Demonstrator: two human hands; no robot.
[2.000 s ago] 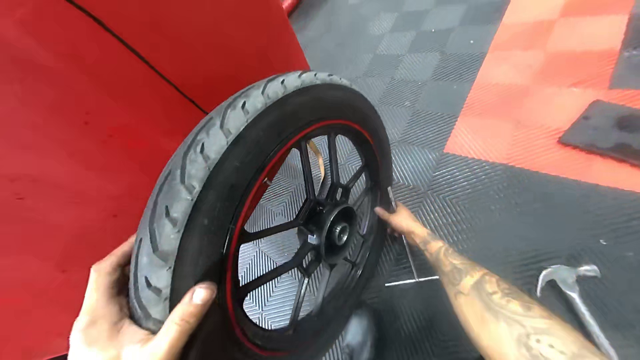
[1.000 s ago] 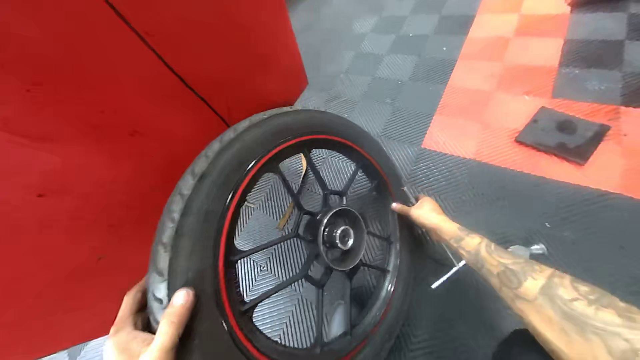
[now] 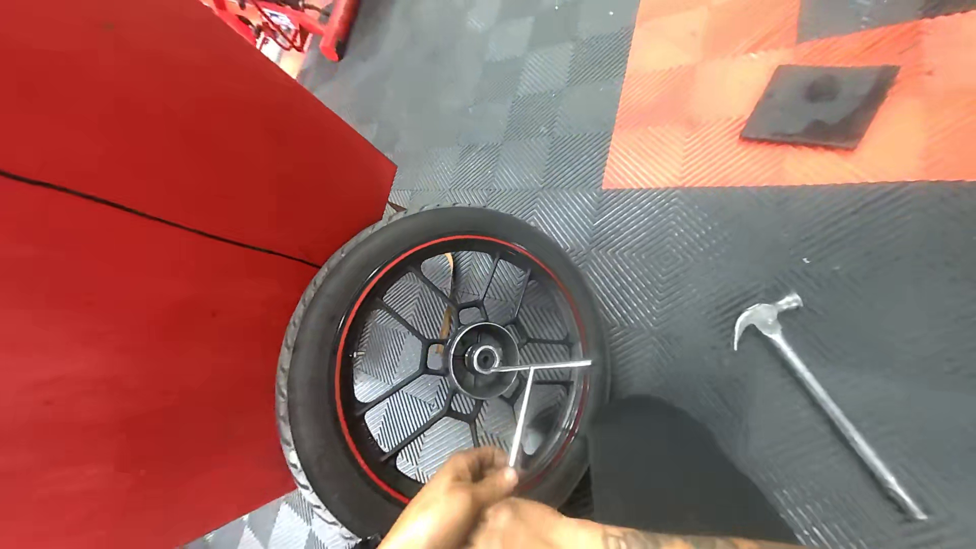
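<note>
A motorcycle wheel [image 3: 450,366] with a black tire, black spokes and a red rim stripe leans against a red panel. A slim metal T-shaped tool [image 3: 521,415] lies across my view of the wheel, its crossbar near the hub [image 3: 483,359]. My left hand [image 3: 457,492] is pinched around the lower end of the tool's shaft, in front of the wheel's lower edge. My right hand [image 3: 515,522], on the tattooed arm, overlaps my left hand from the right; its fingers are largely hidden, so its grip on the tool is unclear.
A metal claw hammer [image 3: 823,396] lies on the dark ribbed floor tiles at right. A dark square pad [image 3: 820,107] rests on the orange tiles. The red panel [image 3: 168,305] fills the left side. Red equipment [image 3: 305,23] stands beyond it. A dark-clothed knee [image 3: 663,473] is beside the wheel.
Both hands have left the sides of the wheel and come together below its hub. The wheel now leans without a hand at its sides. The T-shaped tool has been raised in front of it.
</note>
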